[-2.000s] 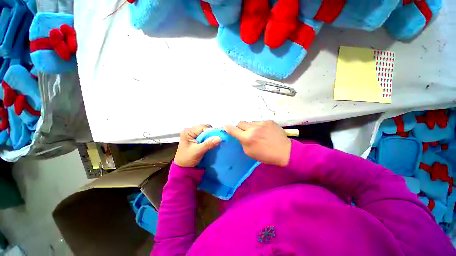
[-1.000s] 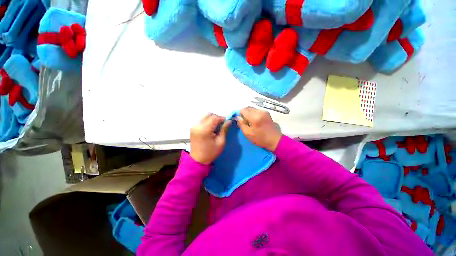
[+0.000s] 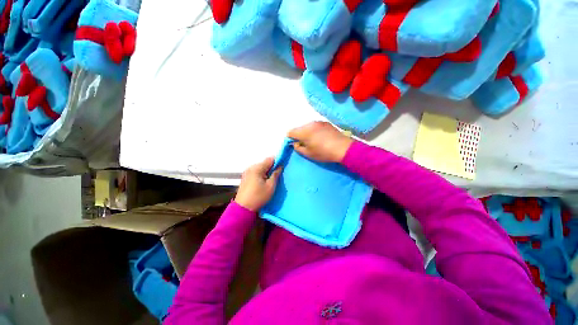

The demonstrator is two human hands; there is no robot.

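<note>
A light blue plush lid is held at the table edge over the lap, its plain inner face with raised rim turned up. My left hand grips its left rim between thumb and fingers. My right hand grips its upper rim near the top left corner, fingers curled over it. Any needle or thread at the fingertips cannot be made out. The snips seen earlier do not show; my right hand and forearm cover that area.
A heap of blue plush lids with red bows lies at the table's back. A yellow pad with a red-marked sheet lies at right. A cardboard box stands low left. Sacks of lids show at upper left and lower right.
The lid has opened out flat and turned, showing more of its inner face. My right hand has moved up onto its upper rim; my left hand has moved lower on its left rim.
</note>
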